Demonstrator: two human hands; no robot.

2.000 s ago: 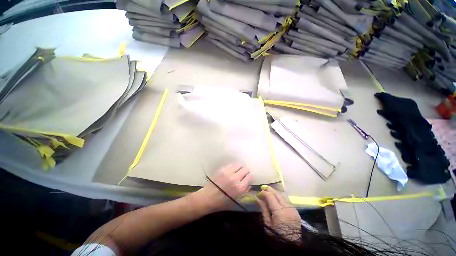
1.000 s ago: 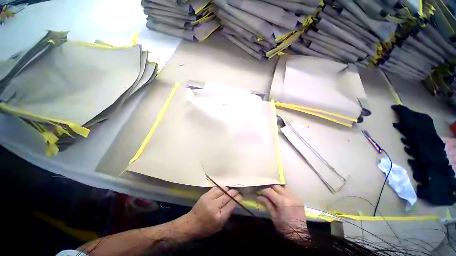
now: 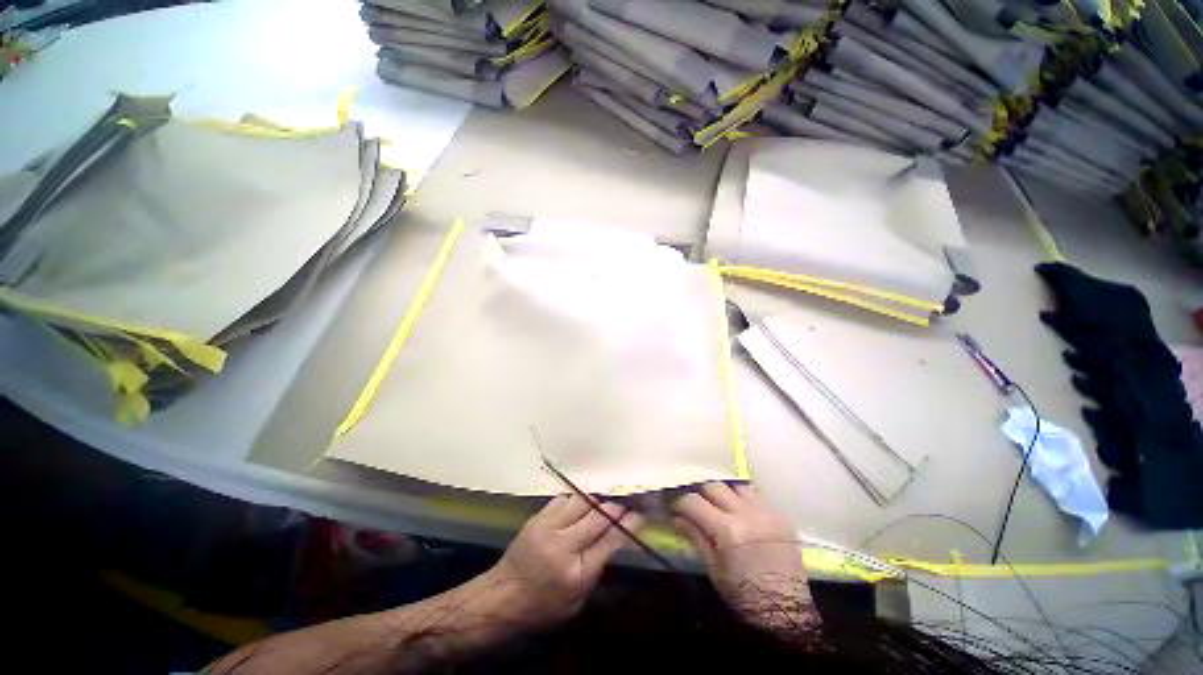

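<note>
A beige-grey fabric panel [image 3: 567,356] lies flat in front of me, with a yellow edge tape [image 3: 402,336] down its left side and another down its right side. My left hand [image 3: 561,547] holds the panel's near edge right of its middle, fingers bent at the edge. My right hand [image 3: 741,541] holds the same edge near the right corner. The fingertips of both hands are partly hidden under or behind the edge. A dark strip of underside shows between the hands. A dark hair strand crosses my left hand.
A pile of panels [image 3: 198,224] lies left. Bundled panels [image 3: 739,66] stand at the back. A small folded panel [image 3: 844,218], narrow strips [image 3: 825,409], a slim dark-reddish tool [image 3: 983,363], a white cloth [image 3: 1055,468] and black pieces [image 3: 1121,382] lie right. A long yellow strip [image 3: 1042,570] runs along the front edge.
Since the earliest frame, my left hand has moved from on top of the panel to its near edge, and my right hand has turned upright at that edge. Little differs from one second ago.
</note>
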